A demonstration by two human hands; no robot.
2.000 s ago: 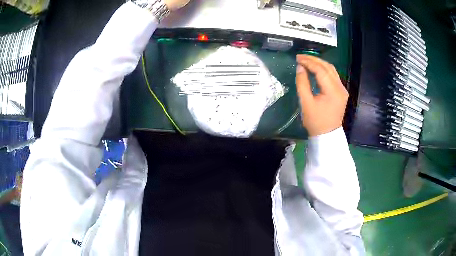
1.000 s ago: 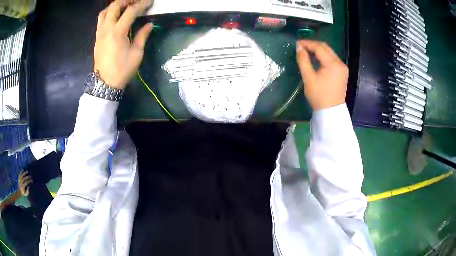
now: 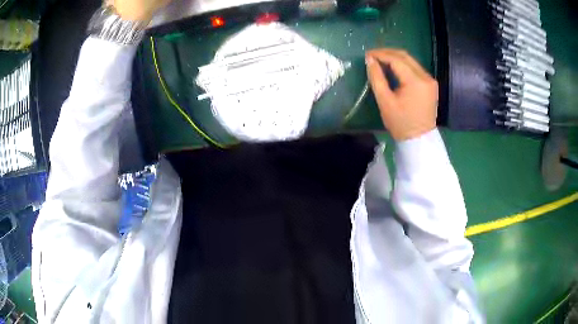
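A clear plastic bag of small white parts (image 3: 260,117) lies on the green-topped bench in front of me. Several slim silver-white rods (image 3: 253,60) lie across the bag. My right hand (image 3: 409,95) is right of the bag, with thumb and forefinger tips together; whether something tiny is pinched between them cannot be told. My left hand (image 3: 136,9) is at the top edge, above the watch, blurred and cut off, so its fingers and any hold are hidden.
The bench fixture (image 3: 218,9) shows its front with red and green lights at the top. A black tray with a row of rods (image 3: 526,69) is at the right. More rods (image 3: 16,120) are at the far left. A yellow-green wire (image 3: 172,101) curves left of the bag. A blue bin (image 3: 134,202) is below.
My left hand has moved from beside the fixture's left end up to the top edge. My right hand stays nearly in place. The view has shifted, so bench and fixture sit higher.
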